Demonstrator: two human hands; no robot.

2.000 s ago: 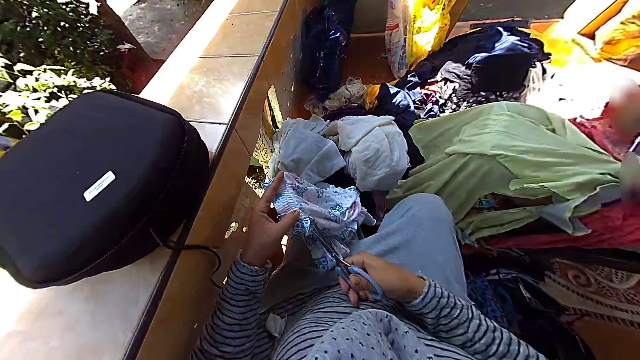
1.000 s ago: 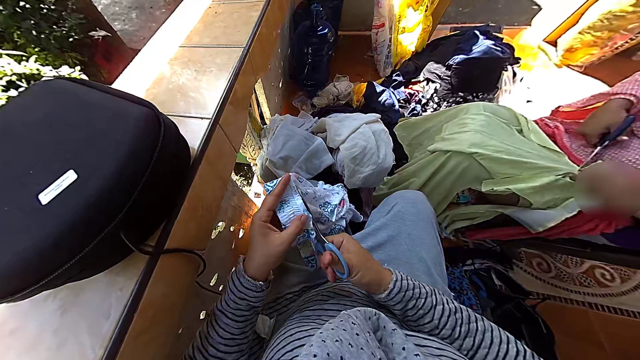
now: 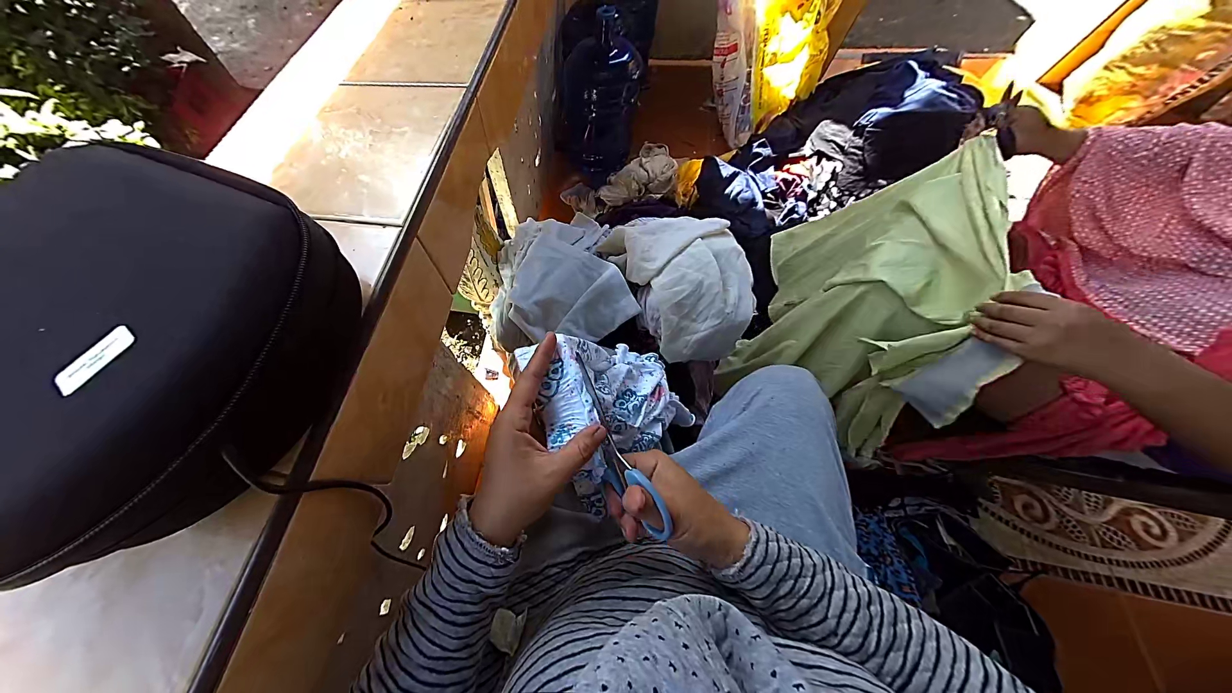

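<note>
Blue-handled scissors [image 3: 647, 499] are in my right hand [image 3: 674, 510], their blades pointing up and left along a white cloth with a blue print [image 3: 626, 395]. My left hand [image 3: 534, 448] holds the left part of that cloth between thumb and fingers. Whether the blades are parted is hard to tell. Behind the cloth lie a pale grey cloth [image 3: 568, 289] and a bundled cream cloth [image 3: 698, 279]. My knee in grey-blue trousers is just right of the scissors.
A co-worker at the right holds a light green cloth [image 3: 866, 279] and dark scissors [image 3: 1007, 120]. A black zipped case [image 3: 173, 337] with a cable [image 3: 337, 486] sits on the tiled ledge [image 3: 385, 125] at left. Behind are a large blue bottle [image 3: 603, 96], dark clothes [image 3: 914, 125] and a yellow bag [image 3: 791, 58].
The co-worker's hands have come into fuller view, and the green cloth's upper right corner is now raised. My hands stay at the printed cloth, its left part now held flatter than two seconds ago.
</note>
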